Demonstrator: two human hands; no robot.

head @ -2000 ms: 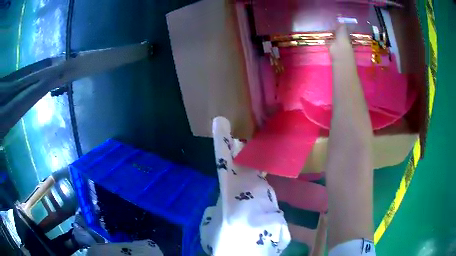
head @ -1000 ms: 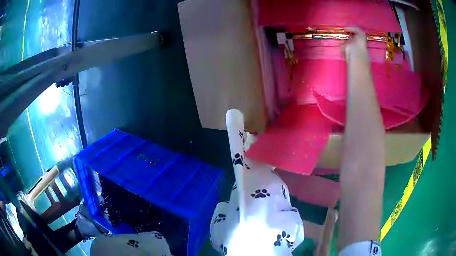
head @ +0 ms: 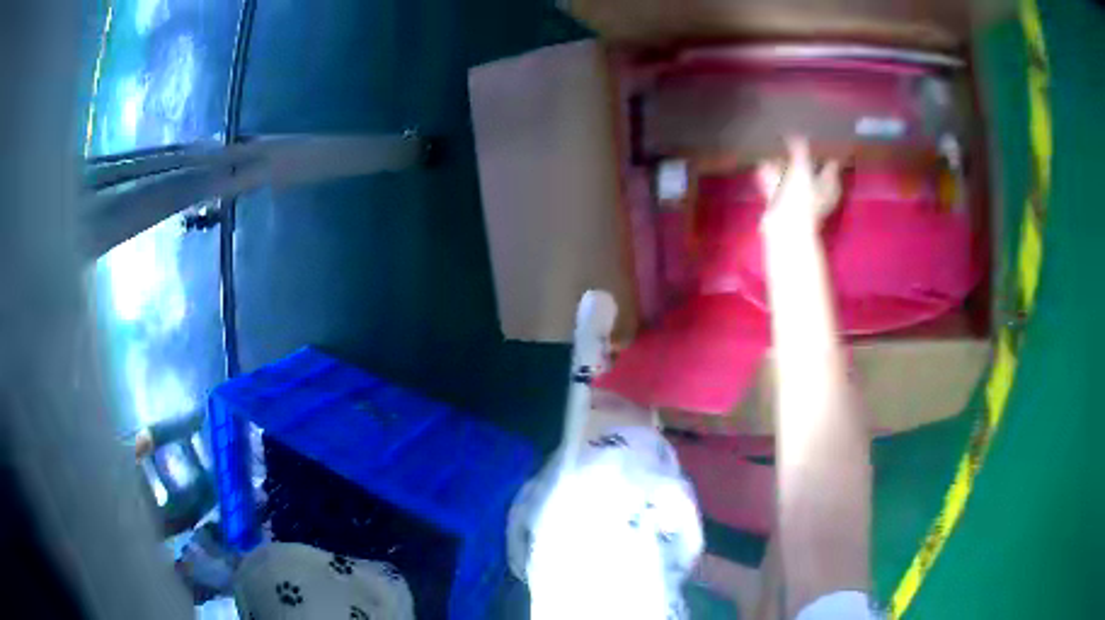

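An open cardboard carton [head: 915, 382] at the upper right holds pink foam sheets [head: 897, 260]. A blurred grey-brown bar-shaped panel [head: 715, 119] with a small white label lies across the carton. My bare right hand [head: 802, 188] is inside the carton at the panel's near edge, fingers partly apart; blur hides whether it grips. A small white piece [head: 671, 179] shows near the panel's left end. My left hand is not in view; white paw-print cloth [head: 606, 484] shows at the bottom centre.
A blue plastic crate [head: 376, 424] stands at the lower left. A grey bar [head: 291, 170] reaches in from the left. A carton flap [head: 545, 194] sticks out left. Yellow-black floor tape [head: 1000, 363] runs along the right on the green floor. A blurred dark shape fills the left edge.
The view has shifted. The shiny copper strip seen earlier is no longer distinct, and the panel's grey-brown face with its label now shows. My right hand's fingers look more spread.
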